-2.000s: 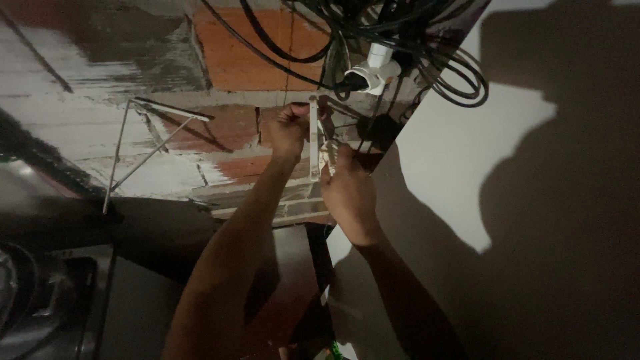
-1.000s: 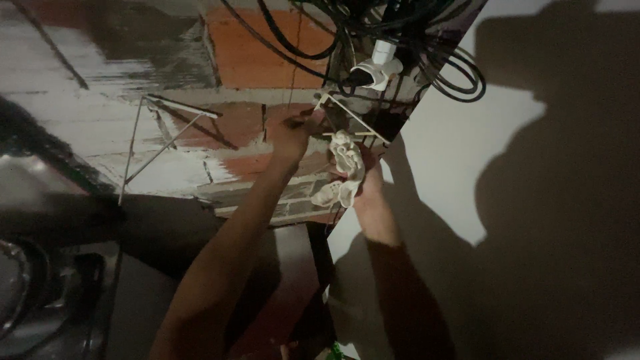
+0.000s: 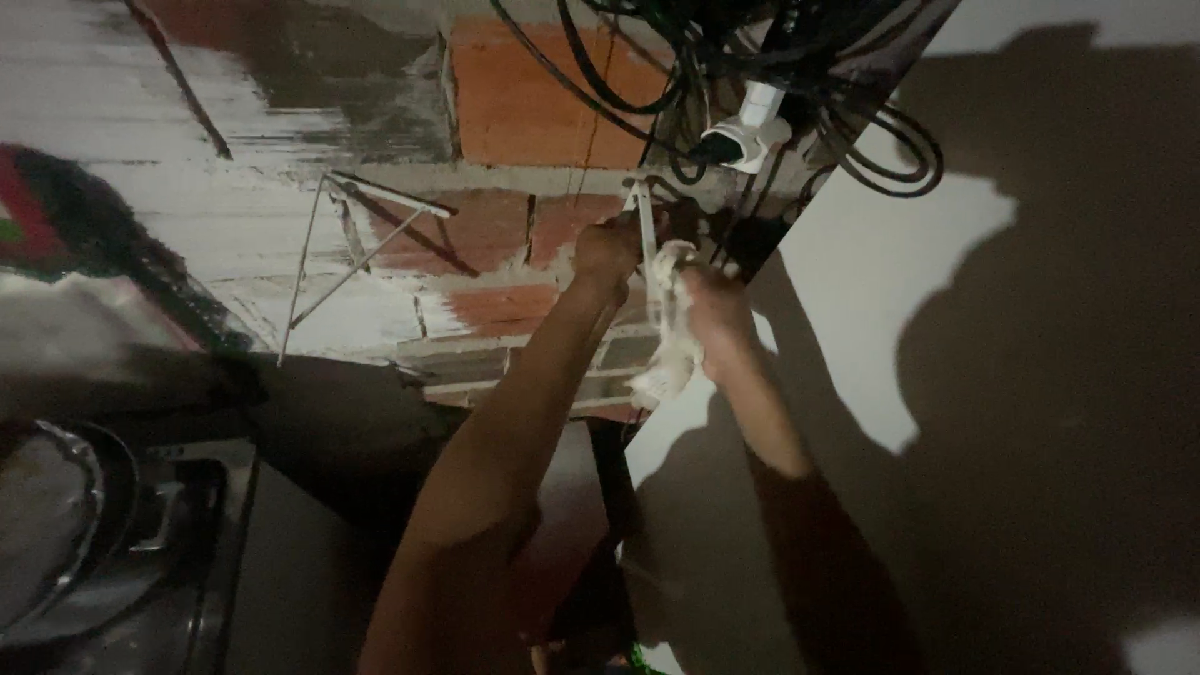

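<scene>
A white metal shelf bracket (image 3: 647, 230) stands out from the brick wall, at the middle of the view. My left hand (image 3: 609, 251) grips it near its upper end, though the fingertips are in shadow. Just right of the bracket, my right hand (image 3: 717, 305) holds a bunched off-white cloth or cord bundle (image 3: 673, 352); its exact kind cannot be told. The bundle hangs down along the bracket. Further left on the wall is a second white metal bracket (image 3: 305, 248).
Black cables (image 3: 891, 155) loop above my hands beside a white fixture, possibly a camera (image 3: 750, 141). A pale panel (image 3: 844, 309) slants along the right. A stove (image 3: 178, 534) with a round pan (image 3: 47, 525) lies at lower left. The brick wall (image 3: 553, 89) is behind.
The bracket at my left hand was tilted across to the right one second ago and now points downward. My right hand and the off-white bundle have shifted up beside it.
</scene>
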